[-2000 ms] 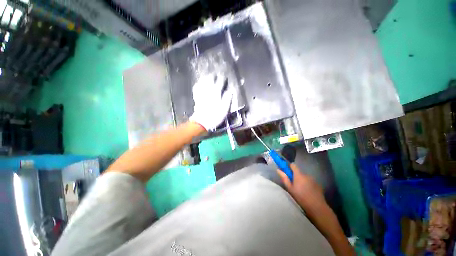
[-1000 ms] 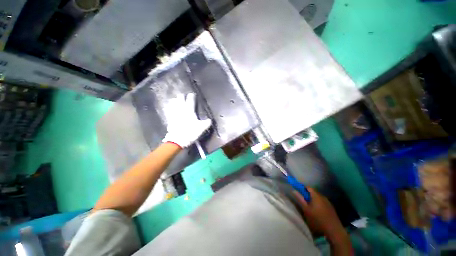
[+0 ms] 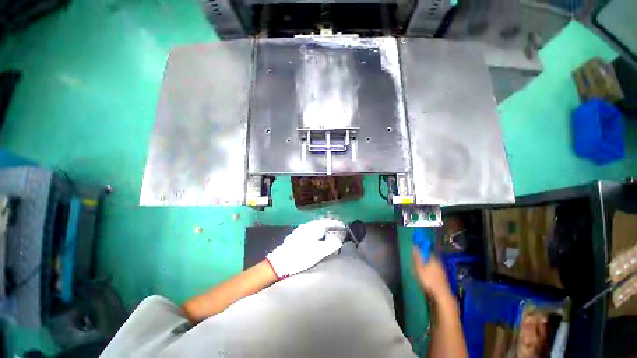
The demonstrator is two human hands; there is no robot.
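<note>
A silver mould plate (image 3: 327,87) lies on the press's grey metal table (image 3: 279,105). Its thin metal handle rods (image 3: 328,148) project toward me at the front edge. My left hand (image 3: 307,246), in a white knit glove with a red cuff, is off the plate, low in front of my body. Its fingers are beside a small dark round object (image 3: 357,231); whether it holds anything is unclear. My right hand (image 3: 433,276), bare and blurred, is shut on the blue-handled tool (image 3: 422,243) at lower right. The tool's metal tip cannot be made out.
Grey side tables (image 3: 457,126) flank the press bed. A control box with two green buttons (image 3: 422,216) hangs at the front right. A brown box-like item (image 3: 327,190) is below the front edge. Blue bins (image 3: 489,308) and a dark-framed rack (image 3: 601,210) stand at right.
My left hand has come off the mould plate and back toward my body. My right hand still holds the blue-handled tool, raised at my right side. The view has turned square to the press.
</note>
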